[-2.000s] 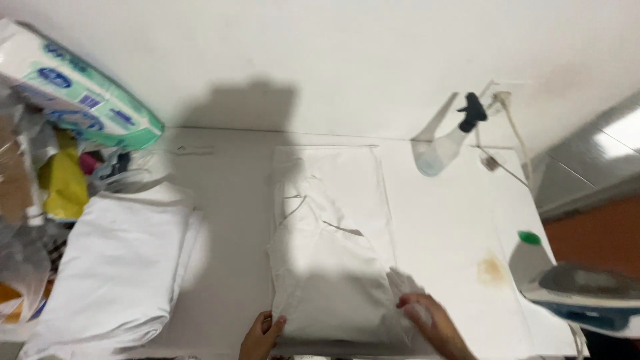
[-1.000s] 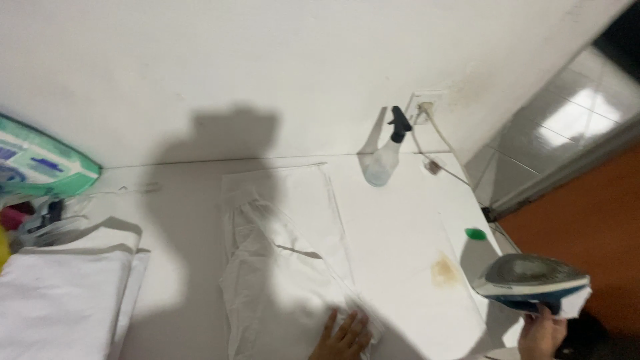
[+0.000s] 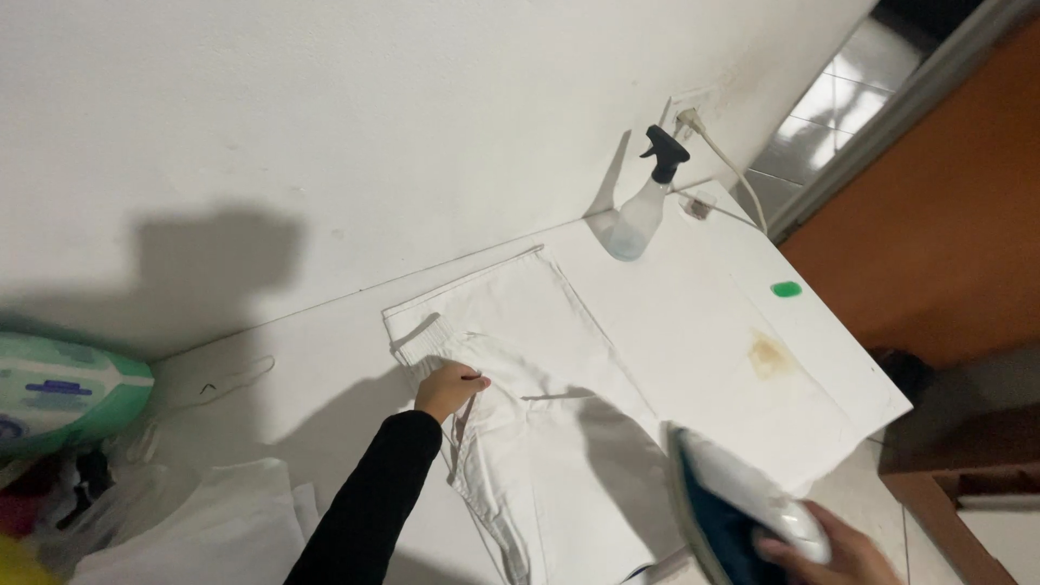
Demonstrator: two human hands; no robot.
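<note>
White trousers [image 3: 569,455] with a gathered elastic waistband lie on the white tabletop, over a flat folded white cloth [image 3: 504,292]. My left hand [image 3: 451,390], in a black sleeve, pinches the trousers' fabric just below the waistband. At the lower right, my right hand [image 3: 837,548] grips the handle of a clothes iron [image 3: 731,512], which is tilted, with its soleplate edge facing left beside the trouser leg. Whether the iron touches the fabric cannot be told. A spray bottle [image 3: 642,219] with a black trigger head stands against the wall.
A plug [image 3: 691,118] with a pale cord sits in the wall socket. A green object [image 3: 786,289] and a brown stain [image 3: 768,355] are near the table's right side. Folded white fabric [image 3: 219,520], plastic bags and a green-and-white package [image 3: 73,394] occupy the left.
My left hand has moved up from the lower part of the trousers to near the waistband. The iron, in my right hand, has moved from the table's right edge to beside the trousers.
</note>
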